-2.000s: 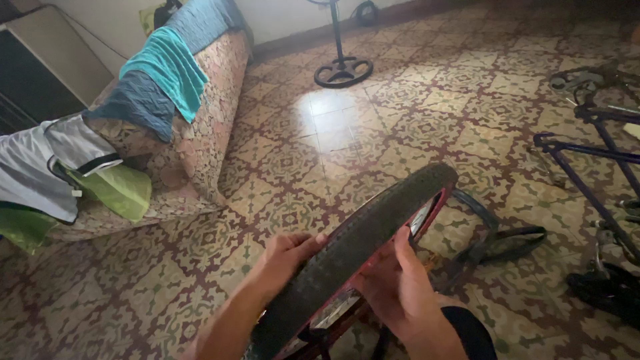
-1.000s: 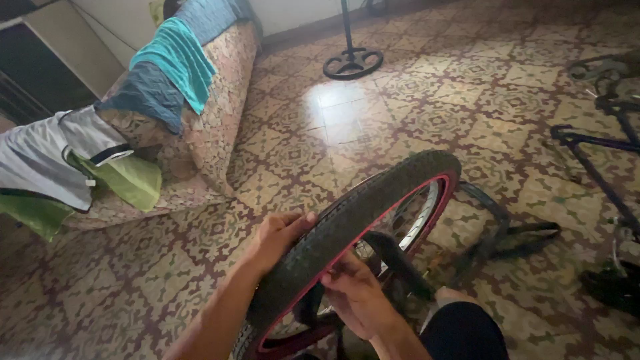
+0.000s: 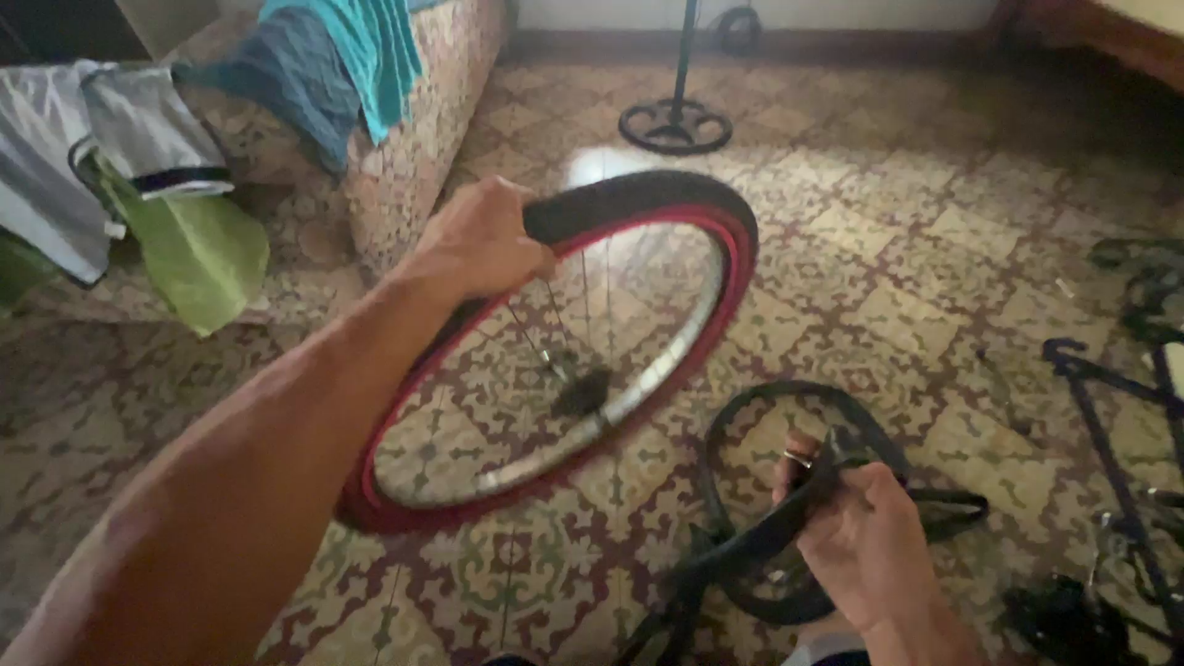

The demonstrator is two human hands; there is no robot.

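My left hand grips the upper left of a bicycle wheel, whose black tire sits on a red rim. The wheel is tilted, with thin spokes and a dark hub and sprocket cluster in its middle. To the lower right, my right hand is closed around a black rubber inner tube, which hangs in loops. More black rubber shows to the right of that hand. The tube is blurred in parts.
A bicycle frame lies on the patterned tile floor at the right, with dark parts below it. A stand with a round base is at the back. A sofa with a turquoise cloth and other clothes stands at the left.
Both hands were at the tire; my right hand has left the wheel and now holds the tube at the lower right. The wheel has turned to show its open side.
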